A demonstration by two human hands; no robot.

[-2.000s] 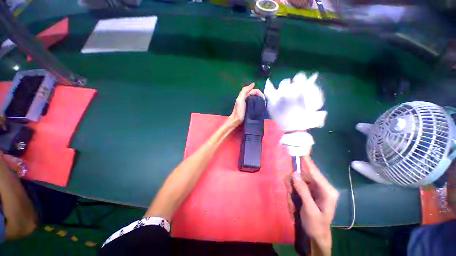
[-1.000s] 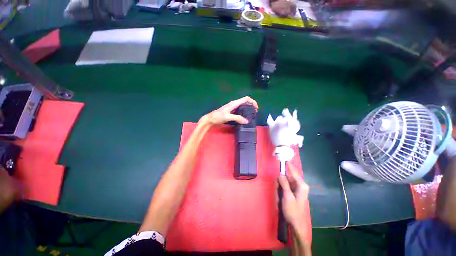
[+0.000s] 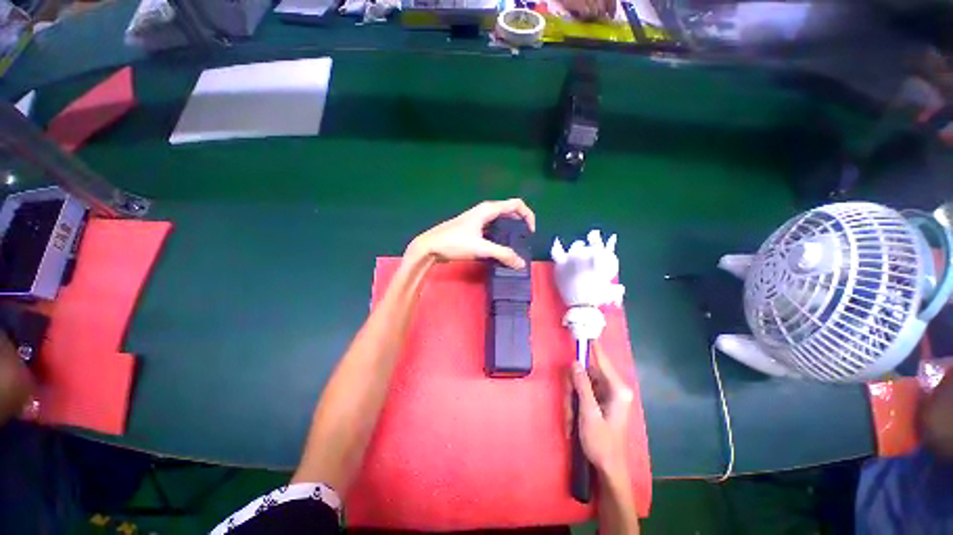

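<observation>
A black elongated device unit (image 3: 509,332) lies lengthwise on the red foam mat (image 3: 449,439), its far end at the mat's far edge. My left hand (image 3: 483,235) grips the unit's far end, thumb across the top and fingers around the far side. My right hand (image 3: 604,413) is shut on the black handle of a cloth-wrapped tool (image 3: 587,274). The tool's white ragged head lies or hovers just right of the unit, not touching it. What is under the cloth is hidden.
A white desk fan (image 3: 826,293) with a cord stands right. Another black unit (image 3: 577,131) lies farther up the green bench. A white sheet (image 3: 253,100) is upper left, a parts tray (image 3: 40,242) far left, a tape roll (image 3: 520,27) at the far edge. Neighbouring people show at both sides.
My right hand and the tool have come lower and closer to the unit since the oldest frame. My left hand has kept hold of the unit's far end, its thumb now across the top.
</observation>
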